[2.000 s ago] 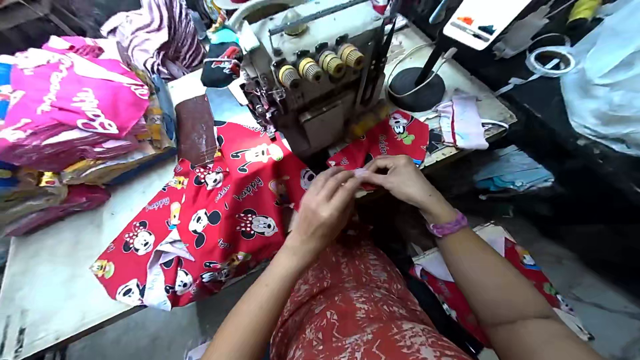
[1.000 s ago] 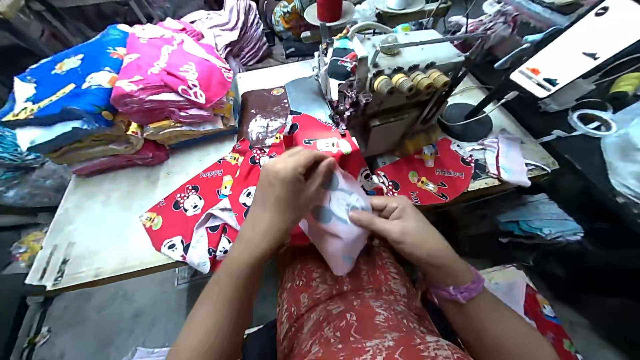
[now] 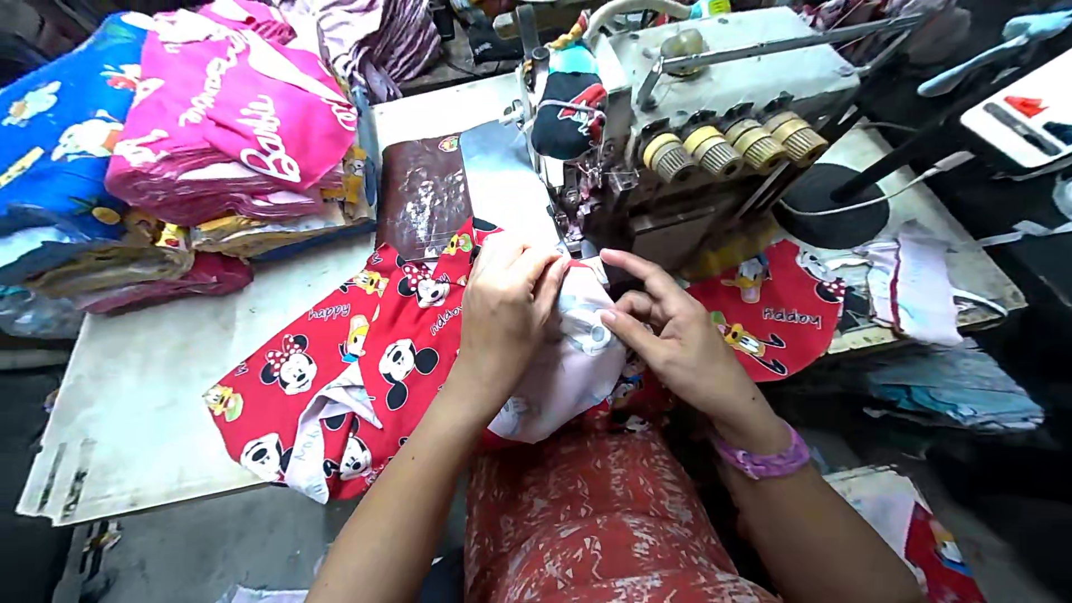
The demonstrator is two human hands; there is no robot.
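A red cartoon-print fabric piece (image 3: 402,368) lies across the worktable, its pale reverse side turned up below my hands. My left hand (image 3: 515,306) pinches the upper edge of this pale side (image 3: 569,368) between thumb and fingers. Just to its right, my right hand (image 3: 670,327) is at the same cloth, thumb against it and index finger stretched out; its grip is partly unclear. Both hands are just in front of the needle area of an overlock sewing machine (image 3: 687,201), which has several yellowish tension dials. More red print fabric (image 3: 762,310) lies right of the machine.
Stacks of folded pink (image 3: 243,109) and blue (image 3: 59,126) printed fabric stand at the left of the white worktable (image 3: 151,402). A phone (image 3: 1022,117) on a stand with a round black base (image 3: 829,205) is at the right. White cloth scraps (image 3: 913,285) lie near the right edge.
The cloth between my hands has moved up toward the machine's needle area. My right index finger now extends away from the cloth. Two seconds ago little of the pale side showed.
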